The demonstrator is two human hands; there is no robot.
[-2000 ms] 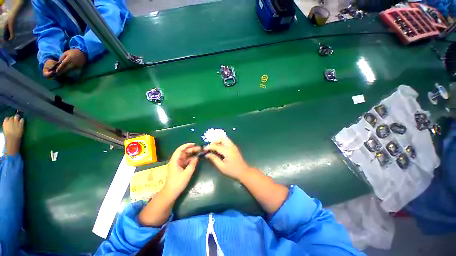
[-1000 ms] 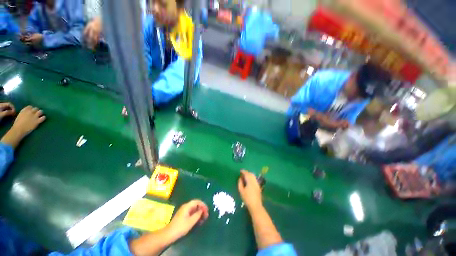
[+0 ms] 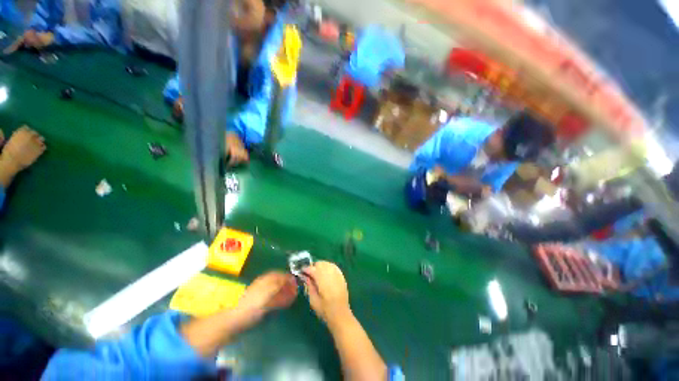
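A small silver-and-dark unit (image 3: 300, 262) is held at the fingertips of my right hand (image 3: 326, 289), above the green work surface in front of me. My left hand (image 3: 272, 289) is just to the left of it, blurred, with its fingers curled near the unit; whether it touches the unit or holds anything cannot be told. The white pile of small parts is not visible, probably behind my hands.
An emergency stop button (image 3: 231, 245) on a yellow box, a yellow label (image 3: 206, 293) and a white strip (image 3: 145, 289) lie left of my hands. A metal post (image 3: 202, 111) rises behind them. Units ride on the green belt (image 3: 313, 205). A red tray (image 3: 573, 268) is at right. People sit opposite.
My right hand has drawn back from the belt towards my left hand and now holds a unit. My left hand is closer to it. The view has shifted slightly.
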